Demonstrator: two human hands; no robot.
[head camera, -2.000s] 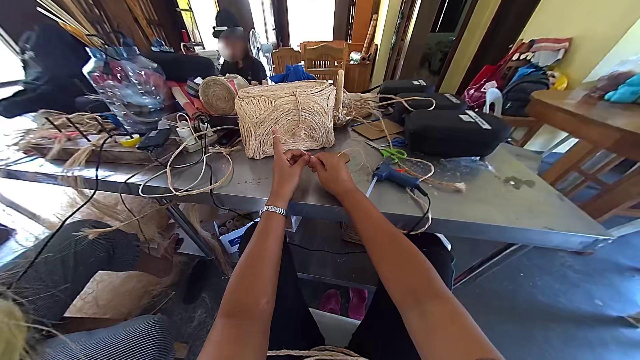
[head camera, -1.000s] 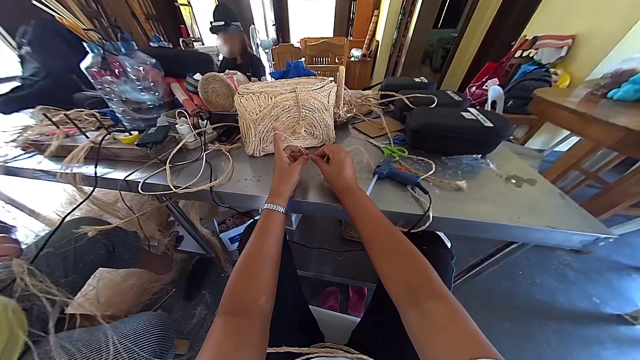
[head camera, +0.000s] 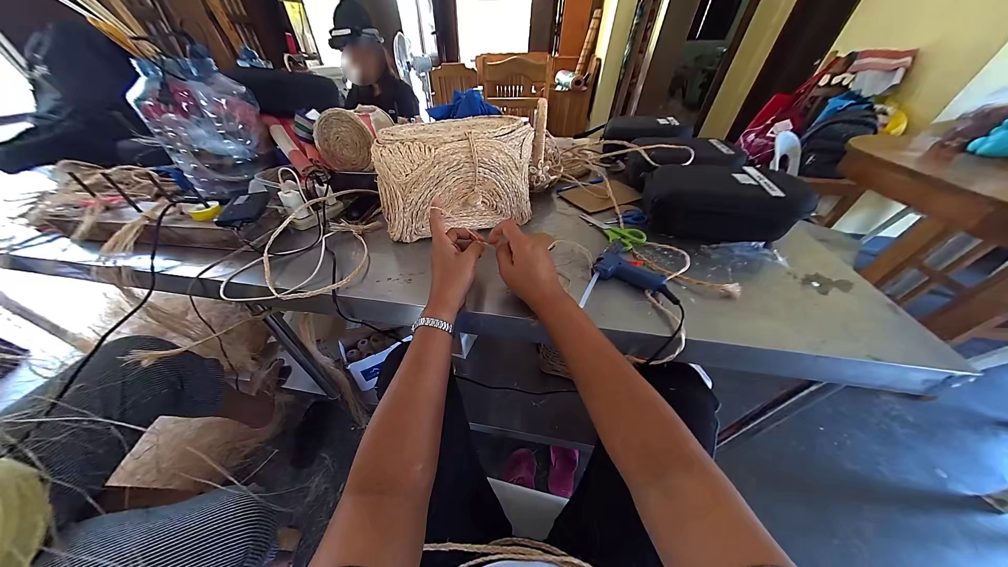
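Note:
A woven natural-fibre bag (head camera: 457, 177) with coiled rope patterns stands on the metal table. Just before its lower front, my left hand (head camera: 453, 264) pinches a thin fibre strand (head camera: 482, 239) between thumb and fingers, its index finger pointing up. My right hand (head camera: 526, 264) pinches the same strand close by on the right; the fingertips nearly meet. To the right of my right hand lies a blue glue gun (head camera: 626, 272) with a glue stick in it. Green-handled scissors (head camera: 626, 235) rest behind the glue gun. More braided rope (head camera: 504, 547) lies at my lap.
Black zip cases (head camera: 724, 205) sit at the back right. Loose rope loops (head camera: 315, 291) and black cables hang over the table's front edge at left, near a power strip (head camera: 303, 201). A person (head camera: 378, 87) is behind the table; another person's legs (head camera: 157, 512) are at lower left.
My hands stay before the bag, with only small finger movements. The legs and loose fibres at lower left have shifted.

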